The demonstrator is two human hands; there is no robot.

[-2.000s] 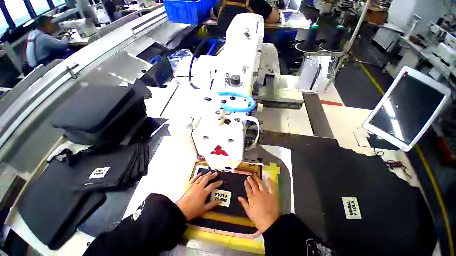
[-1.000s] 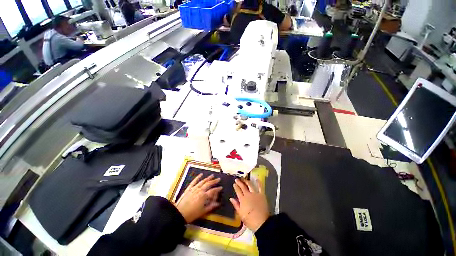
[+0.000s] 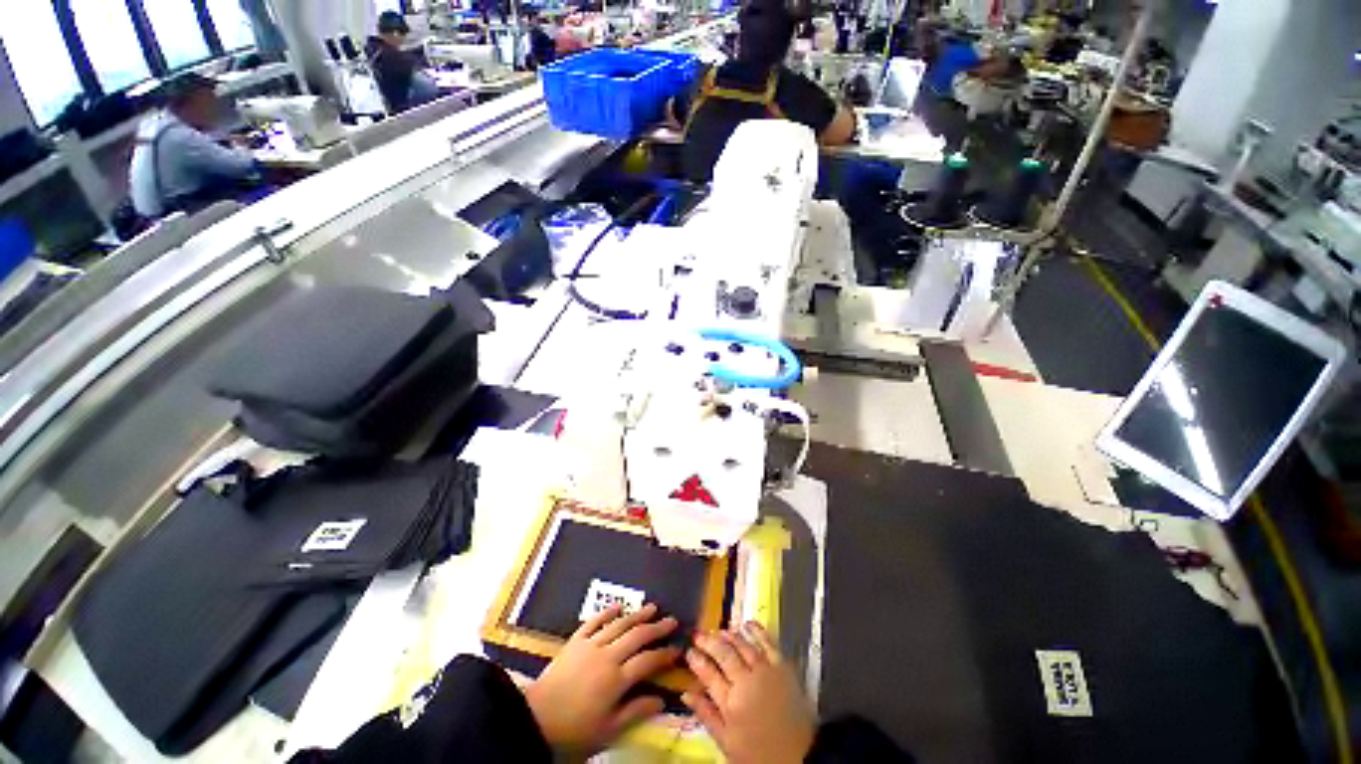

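A black fabric panel [image 3: 575,575] lies inside the brown-gold clamp frame [image 3: 526,594], in front of the white sewing machine head [image 3: 694,463]. A white label [image 3: 612,599] with black lettering lies on the panel, its lower part beside my fingertips. My left hand [image 3: 605,679] lies flat, fingers spread, over the frame's near edge and the panel. My right hand [image 3: 751,694] rests at the frame's near right corner, fingers slightly apart. Neither hand visibly grips anything. Part of the yellow-edged template base [image 3: 764,582] shows right of the frame.
Finished black panels [image 3: 955,597] with a white label lie at right. A fanned labelled stack [image 3: 396,515] and thick padded black pieces [image 3: 351,358] are at left. A tilted screen [image 3: 1224,396] stands at right. A blue bin [image 3: 620,90] and people are beyond the machine.
The frame has shifted left relative to the machine head. Both hands have moved nearer to me, down to the frame's near edge, uncovering the panel and part of its label.
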